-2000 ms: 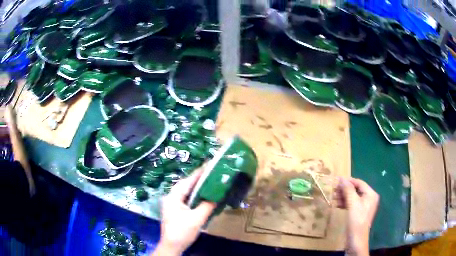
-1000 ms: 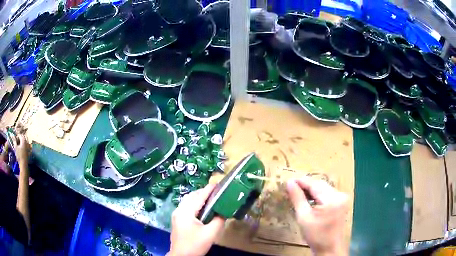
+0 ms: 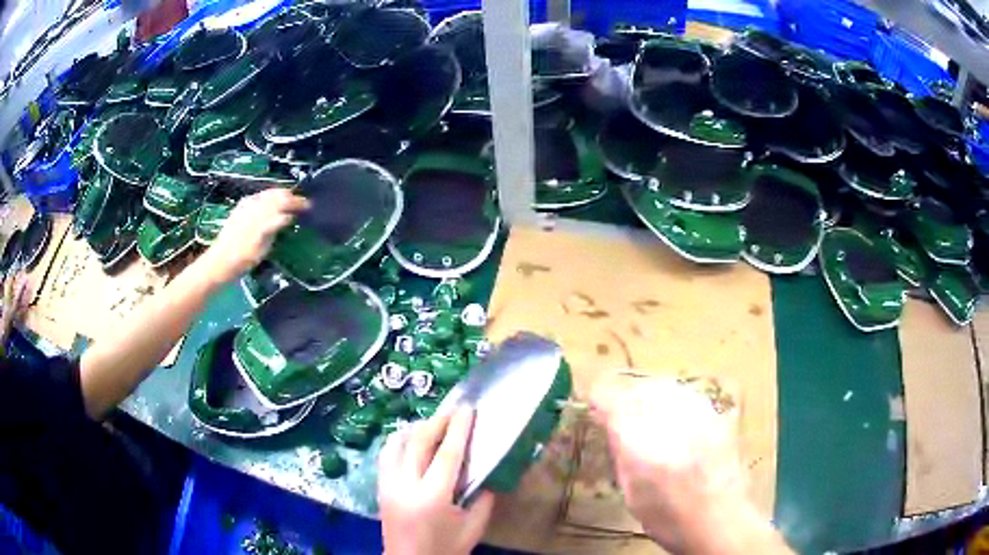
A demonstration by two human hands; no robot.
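My left hand point(image 3: 434, 482) is shut on a glossy green housing point(image 3: 548, 407), held tilted on edge above the cardboard mat, its pale shiny flat side towards me. My right hand point(image 3: 672, 450) is just right of the housing, bright and blurred, fingertips pinched close to its green side. A small pale tip shows between the fingertips and the housing, seemingly the applicator stick point(image 3: 575, 404); most of it is hidden. Small green inserts point(image 3: 439, 363) with silver parts lie in a cluster left of the housing. The stained cardboard mat point(image 3: 651, 293) lies beneath my hands.
A co-worker's arm point(image 3: 163, 325) reaches in from the left, holding a green housing point(image 3: 338, 222) above two others. Stacked housings point(image 3: 694, 163) fill the back on both sides of a grey upright point(image 3: 508, 119). A blue bin point(image 3: 228, 510) sits below the bench edge.
My left hand has turned the housing so its pale flat side shows. My right hand has moved left from beside the dish to the housing. The co-worker's arm has reached in with a housing.
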